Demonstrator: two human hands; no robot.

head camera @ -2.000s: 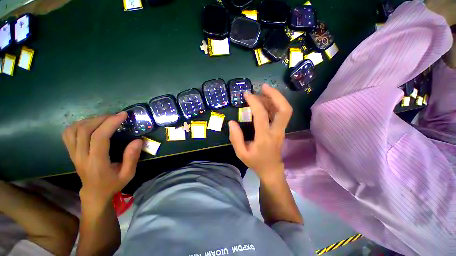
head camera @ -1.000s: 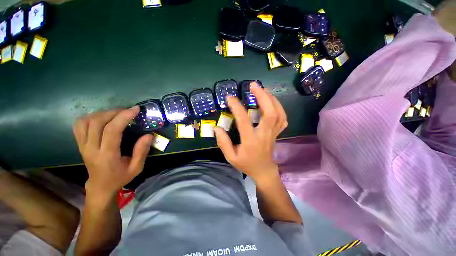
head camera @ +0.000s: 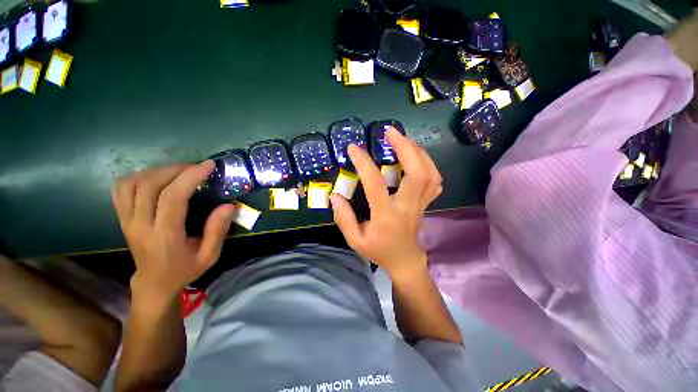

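A row of several black smartwatch screen modules (head camera: 311, 154) lies on the dark green mat, most showing lit icon grids. Silver-white battery cells (head camera: 319, 194) with yellow edges lie below them. My left hand (head camera: 172, 218) is at the left end, with a fingertip at the upper left edge of the leftmost module (head camera: 232, 174); its thumb is beside that module's battery. My right hand (head camera: 394, 203) is over the right end, a finger on the rightmost module (head camera: 385, 142) and another at the lower edge of the module beside it. Neither hand grips anything.
A jumbled heap of mostly dark modules (head camera: 399, 51) with batteries lies at upper right. White-lit modules (head camera: 55, 21) stand in a row at upper left. A person in pink striped workwear (head camera: 566, 191) is at right, a sleeve reaching over the mat. Another person's arm (head camera: 57, 321) is at lower left.
The view has shifted, so the mat's things sit further right. My right hand has moved left along the row relative to the modules, its fingers now over the two right-hand ones. My left hand stays at the left end.
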